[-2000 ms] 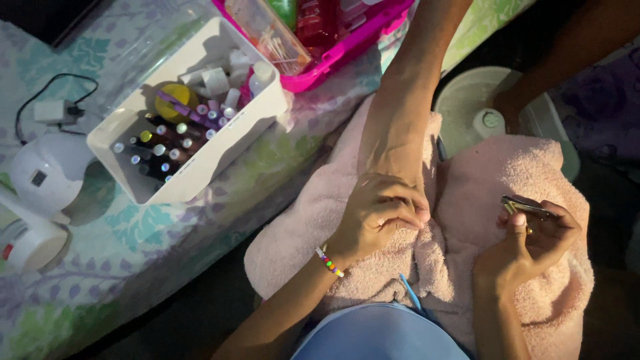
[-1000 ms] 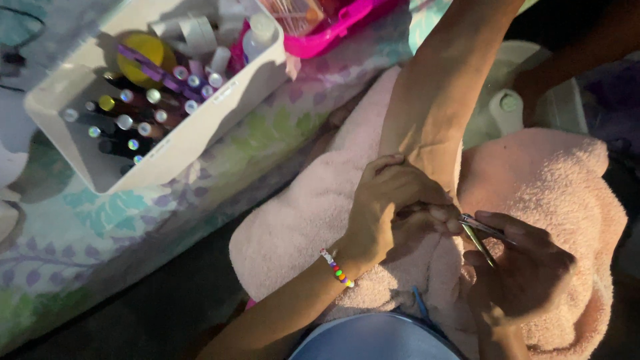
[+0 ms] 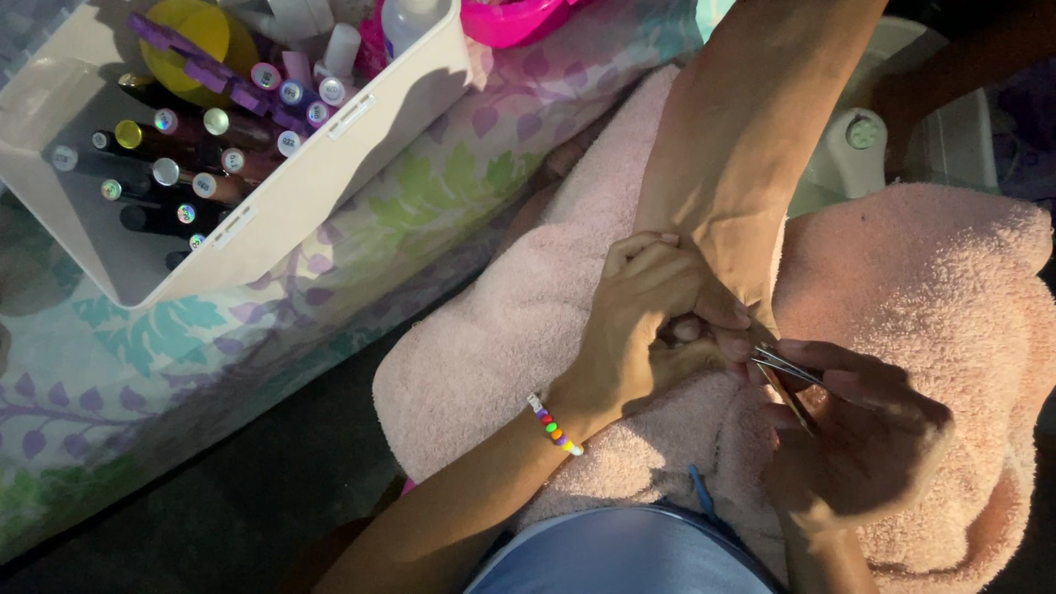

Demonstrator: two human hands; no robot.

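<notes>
A person's bare foot [image 3: 742, 247] rests on a pink towel [image 3: 487, 346] over my lap. My left hand [image 3: 652, 322], with a beaded bracelet [image 3: 554, 425] at the wrist, is closed around the toes. From the right, my right hand [image 3: 858, 429] holds metal cuticle nippers [image 3: 788, 379], one handle catching a golden light. Their tip is at a toe beside my left fingers; whether the jaws touch it I cannot tell.
A white plastic bin [image 3: 330, 165] of nail polish bottles [image 3: 165, 172] stands on a leaf-patterned cloth [image 3: 445, 190] at upper left, near a pink tray [image 3: 516, 21]. At upper right is a translucent tub [image 3: 973, 140], with another person's limb reaching into it.
My right hand has brought the nippers left from over the towel to the toes. My left hand stays at the foot. The view has moved closer.
</notes>
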